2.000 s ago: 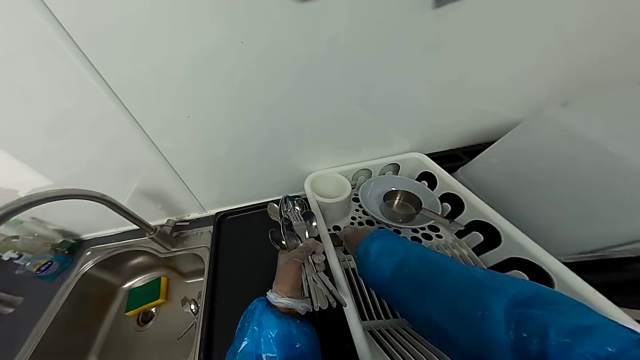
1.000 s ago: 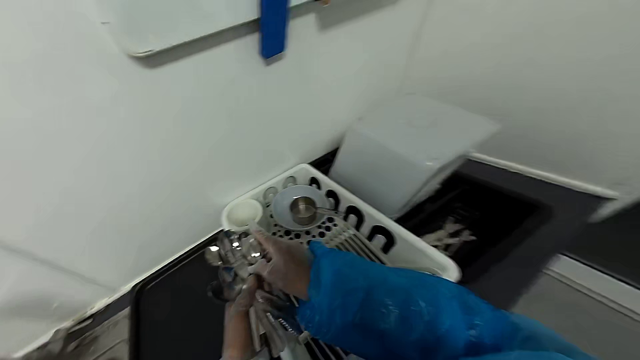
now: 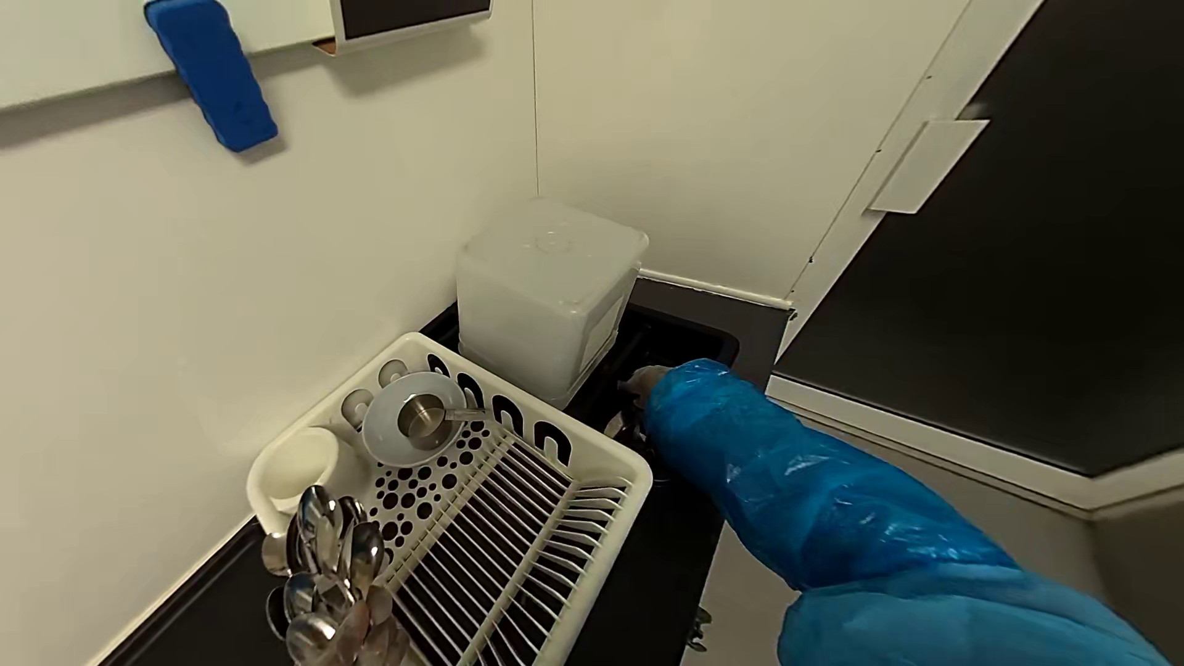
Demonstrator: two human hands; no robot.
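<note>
A bundle of metal spoons (image 3: 324,573) is held at the lower left by my left hand (image 3: 375,638), which shows only in part at the bottom edge. Beside the bundle stands a white plastic dish rack (image 3: 606,444). In it are a pale bowl (image 3: 384,430), a small metal measuring cup (image 3: 424,421) in that bowl, and a white cutlery cup (image 3: 301,467). My right hand (image 3: 645,381), below a blue plastic sleeve, reaches into a black tray (image 3: 717,344) to the right of the rack. Shiny cutlery lies by its fingers, and whether they grip any cannot be seen.
An upturned translucent plastic container (image 3: 546,296) stands in the corner behind the rack. White walls close off the back. A blue holder or handle (image 3: 217,79) hangs at the upper left. The dark counter (image 3: 671,555) ends right of the rack, with a cutlery end near its edge.
My right hand has moved from the spoon bundle to the black tray on the right. The bundle stays with my left hand. The view has swung to the right.
</note>
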